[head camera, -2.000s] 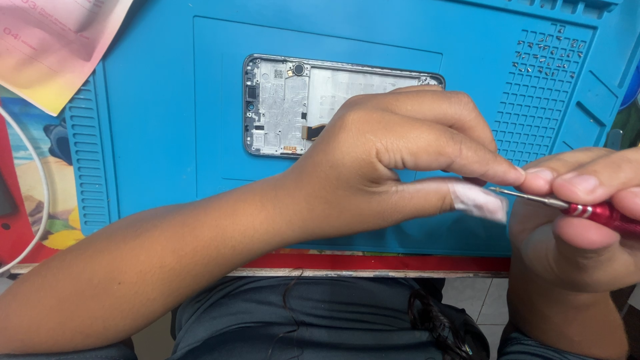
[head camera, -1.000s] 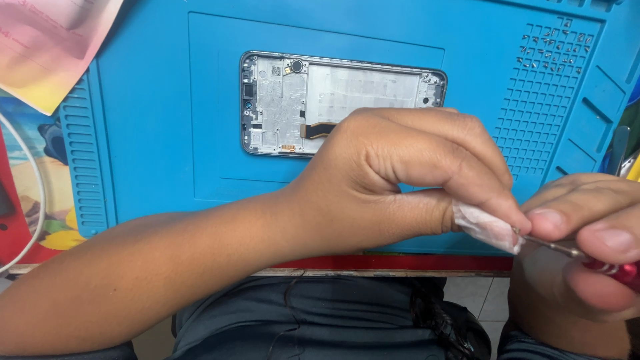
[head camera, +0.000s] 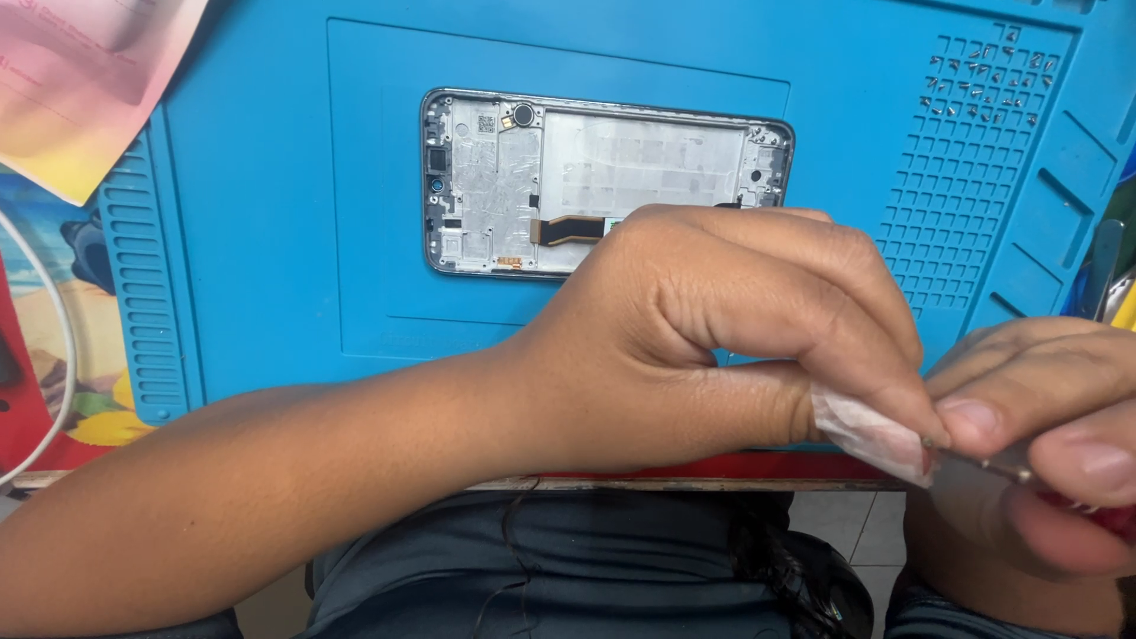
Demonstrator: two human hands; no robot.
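My left hand (head camera: 737, 337) reaches across from the left, its thumb tip wrapped in white tape or tissue (head camera: 874, 435). Its thumb and forefinger pinch the tip of a small screwdriver (head camera: 1007, 469). At the right edge my right hand (head camera: 1038, 435) grips the screwdriver by its red handle, which is partly cut off by the frame. Behind my left hand a phone frame (head camera: 493, 186) lies with its inner side up on the blue silicone mat (head camera: 266, 222). A black flex cable (head camera: 577, 231) shows inside it; my hand hides the frame's lower right part.
Small screws (head camera: 985, 84) lie in the mat's grid at the upper right. A pink and yellow printed sheet (head camera: 98, 80) overlaps the mat's upper left corner. A white cable (head camera: 67, 355) curves along the left edge. Tweezers (head camera: 1103, 262) lie at the far right.
The screwdriver tip, seen bare beside my left fingertips two seconds ago, is now between my left thumb and forefinger. Both hands have moved slightly down. The phone frame has stayed in place.
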